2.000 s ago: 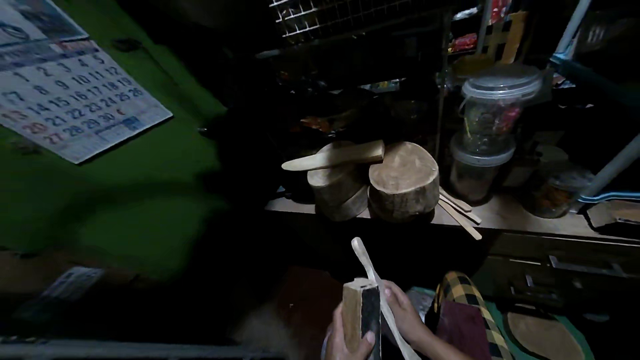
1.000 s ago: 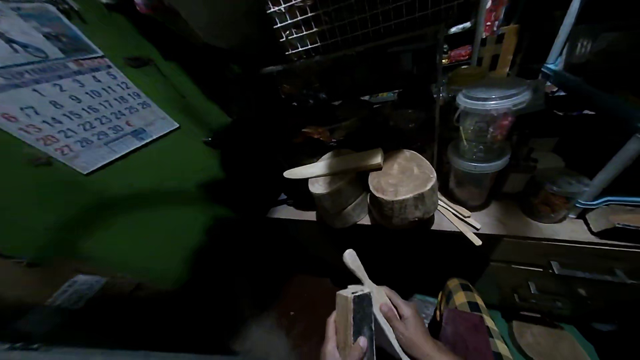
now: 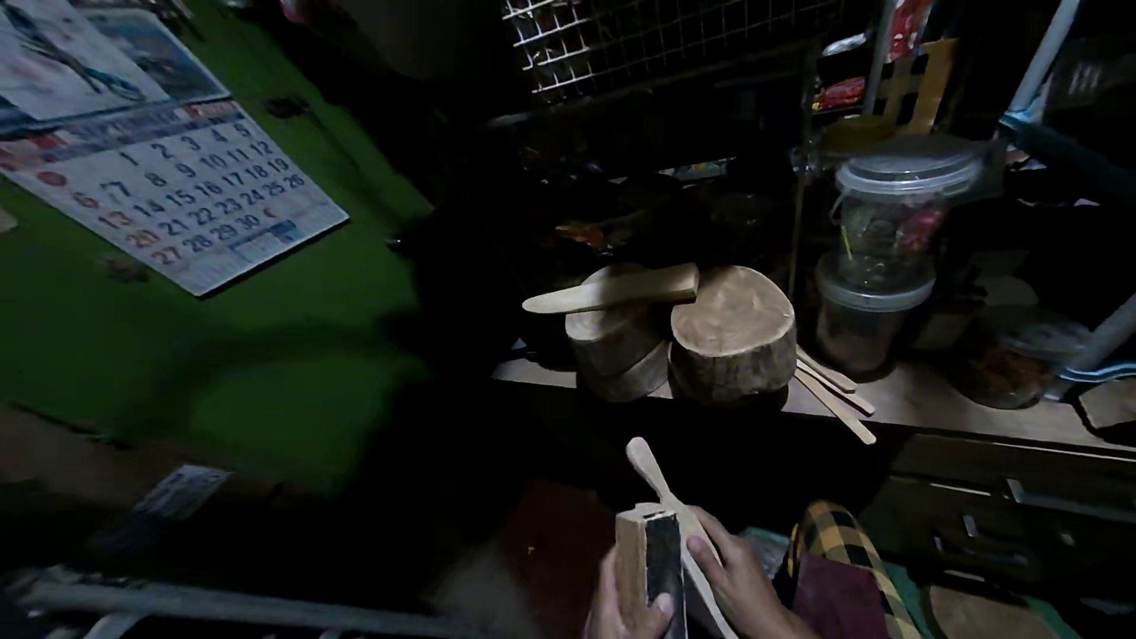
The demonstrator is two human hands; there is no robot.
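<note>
My left hand (image 3: 626,603) holds a wooden block with a dark strip (image 3: 652,559), which looks like a sanding block, upright at the bottom of the view. My right hand (image 3: 741,572) grips a pale, narrow wooden piece with a rounded end (image 3: 652,466), shaped like a spatula or spoon blank. It slants up to the left, and its edge lies against the block's dark side. Ahead on the shelf, a thicker tapered wooden piece (image 3: 612,291) rests on round wood slabs (image 3: 732,319). Several thin wooden sticks (image 3: 839,404) lie beside them. The lower end of the held piece is partly hidden.
Two stacked clear plastic tubs (image 3: 874,293) and a round jar (image 3: 1012,364) stand on the shelf (image 3: 941,413) at the right. Drawers (image 3: 1003,524) are below. A calendar (image 3: 204,186) hangs on the green surface at left. A metal rail (image 3: 222,608) crosses the bottom left.
The pale wooden piece has shifted along and against the block between the frames, with both hands keeping their hold. The things on the shelf stay as they were.
</note>
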